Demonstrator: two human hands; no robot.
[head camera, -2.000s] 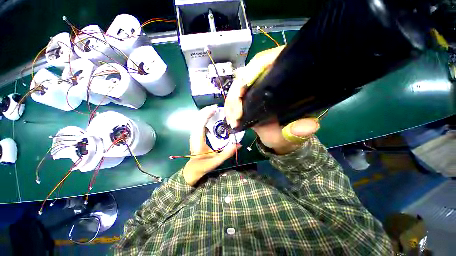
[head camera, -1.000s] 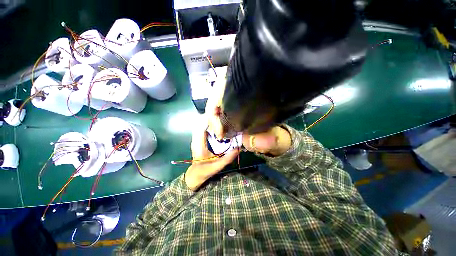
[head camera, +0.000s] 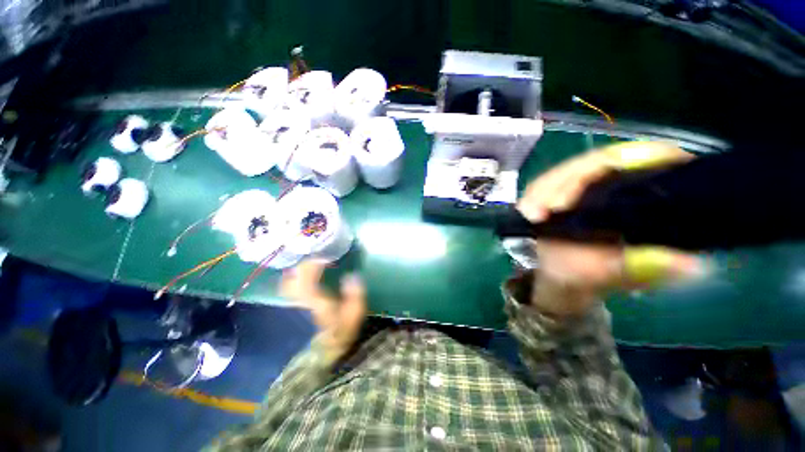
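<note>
My left hand (head camera: 328, 296) is blurred, with fingers apart, just in front of the near group of white camera housings (head camera: 313, 221); no object shows in it. My right hand (head camera: 574, 225) is closed around the black electric screwdriver (head camera: 688, 203), which lies almost level and points left. Yellow bands are on its fingers. A small white part (head camera: 522, 252) shows under the screwdriver tip beside my right hand; I cannot tell if it is held. More white housings (head camera: 378, 154) with thin wires stand behind.
The grey-white screw feeder (head camera: 484, 132) stands at the back centre right of the green bench (head camera: 424, 291). Several ball camera heads (head camera: 128, 199) lie at the left. A stool (head camera: 190, 349) is below the bench. A loose wire (head camera: 593, 109) lies behind the feeder's right side.
The view has swung left. My left hand has let go of the white unit and moved left towards the housings. The screwdriver has tilted away to the right in my right hand.
</note>
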